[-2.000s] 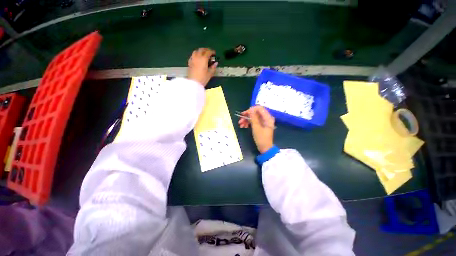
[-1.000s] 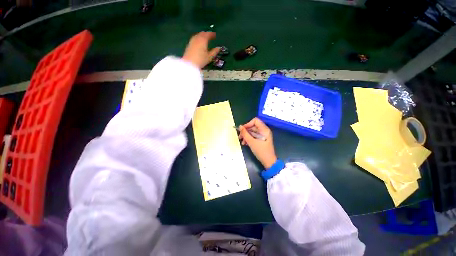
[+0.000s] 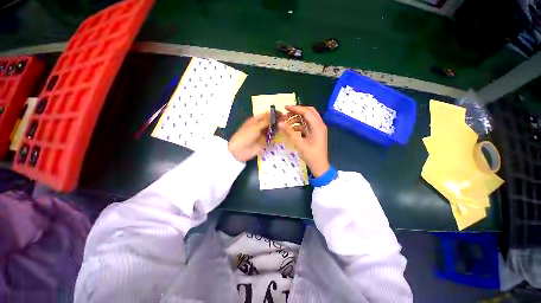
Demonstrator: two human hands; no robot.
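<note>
My left hand (image 3: pixel 249 137) holds a small black electronic module (image 3: pixel 273 118) upright above the adhesive sheet (image 3: pixel 281 171). The sheet is yellow at the top and white with blue print below. My right hand (image 3: pixel 309 133), with a blue wristband (image 3: pixel 324 177), is close to the module with bent fingers. A thin dark tip shows above its fingers, probably the tweezers; most of the tool is hidden. The blue parts bin (image 3: pixel 403 122) with a heap of small white parts (image 3: pixel 364 110) stands right of my right hand.
Spare adhesive sheets (image 3: pixel 201 100) lie at left beside thin dark and reddish sticks (image 3: pixel 155 117). A red tray (image 3: pixel 77 97) leans further left. Modules lie on the conveyor (image 3: pixel 237 29) behind the rail. Yellow liners (image 3: pixel 454 160), a tape roll (image 3: pixel 487 157) and a clear bag (image 3: pixel 476 115) are at right.
My left hand has come back from the conveyor with a module to above the adhesive sheet. My right hand has moved up beside it. The camera view has shifted.
</note>
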